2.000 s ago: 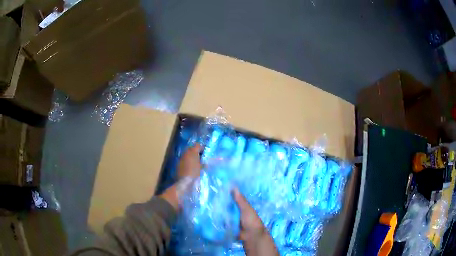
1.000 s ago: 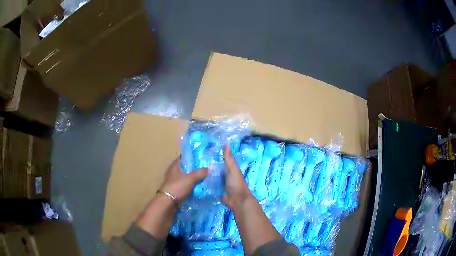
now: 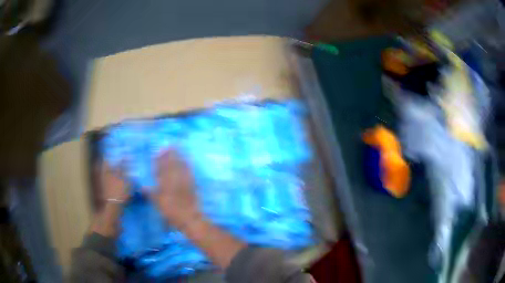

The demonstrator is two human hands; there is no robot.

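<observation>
The open carton point(image 3: 183, 74) is filled with bagged blue parts point(image 3: 249, 149) in rows; the frame is strongly blurred. My left hand point(image 3: 113, 185) is at the left side of the carton, over the blue parts. My right hand point(image 3: 176, 188) lies on the blue parts just right of it, with the back of the hand showing. The fingertips of both hands are blurred against the blue, so whether either holds a part cannot be told.
The dark green bench point(image 3: 354, 83) runs along the right of the carton. On it are the orange and blue tape dispenser point(image 3: 390, 163), crumpled clear film point(image 3: 437, 143) and a yellow packet point(image 3: 462, 105). Something dark red point(image 3: 338, 262) shows at the carton's lower right corner.
The view has swung toward the bench, so the carton sits further left and more of the bench shows. My hands have moved a little apart at the carton's left end.
</observation>
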